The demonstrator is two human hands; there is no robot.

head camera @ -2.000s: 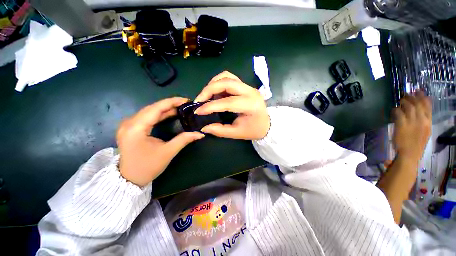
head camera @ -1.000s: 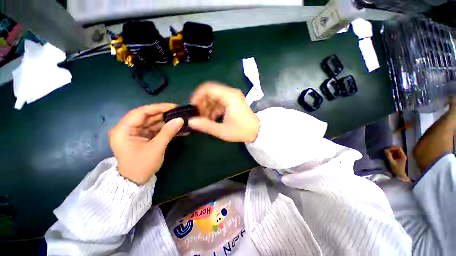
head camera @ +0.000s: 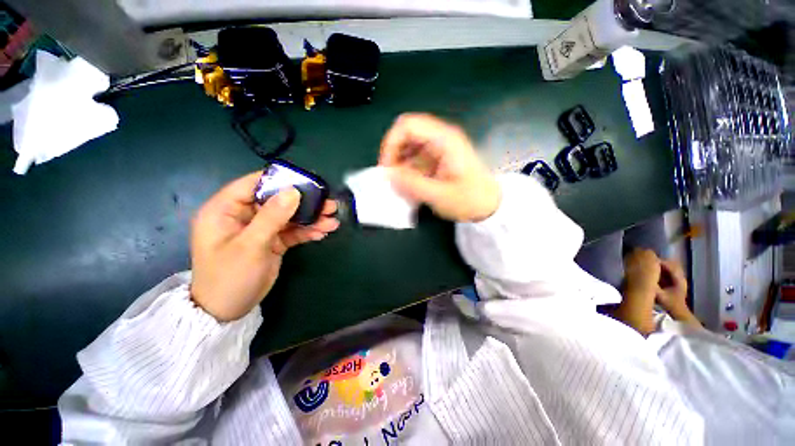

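My left hand (head camera: pixel 240 239) holds a black rounded-square screen-and-frame unit (head camera: pixel 312 193), its glossy face up, with the thumb on the face and the fingers beneath. My right hand (head camera: pixel 440 170), slightly blurred, pinches a white wiping cloth (head camera: pixel 382 200) just right of the unit, not touching it. An empty black watch case frame (head camera: pixel 264 132) lies on the dark green mat beyond my left hand. Two stacks of display modules, a left one (head camera: pixel 254 65) and a right one (head camera: pixel 352 70), with orange-gold tails, stand at the far edge.
Several black units (head camera: pixel 575 163) lie at right. A large white wipe (head camera: pixel 61 113) is far left. A whitish bottle (head camera: pixel 582 42) and white strips (head camera: pixel 637 106) are at far right, beside clear plastic trays (head camera: pixel 728 122). Another person's hands (head camera: pixel 649 283) are at lower right.
The unit has turned from edge-on to face up in my left hand. My right hand has let go of it, moved right and taken the white cloth that lay on the mat.
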